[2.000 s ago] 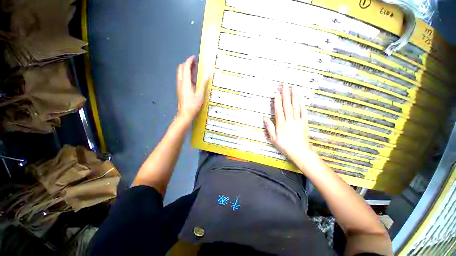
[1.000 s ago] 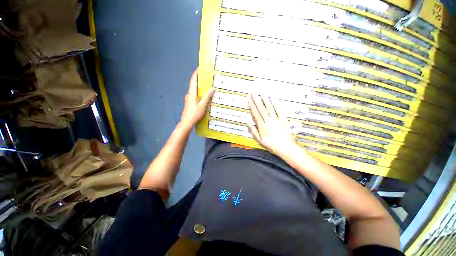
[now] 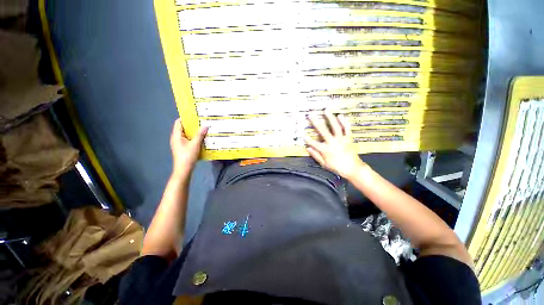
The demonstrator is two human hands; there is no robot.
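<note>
A large yellow slotted template (image 3: 189, 104) lies in front of me, its near edge at my apron. White strips (image 3: 238, 71) lie side by side in rows on its left half; the right half shows grey and dark rough lines between yellow bars. My left hand (image 3: 188, 146) grips the template's left edge near the near corner, thumb on top and fingers hidden below. My right hand (image 3: 331, 143) rests flat with spread fingers on the lower middle rows and holds nothing. The template's far edge is cut off by the picture.
A second yellow template (image 3: 513, 113) with white strips lies at the right on a grey metal surface (image 3: 504, 36). Brown cut pieces (image 3: 95, 250) hang and lie at the left. A yellow line (image 3: 77, 113) crosses the grey floor. A crumpled shiny bundle (image 3: 391, 238) is beside my apron.
My view has swung right, so more of the second template shows and the far edge marks are gone. My left hand now holds nearer the corner; my right hand has moved toward the near edge.
</note>
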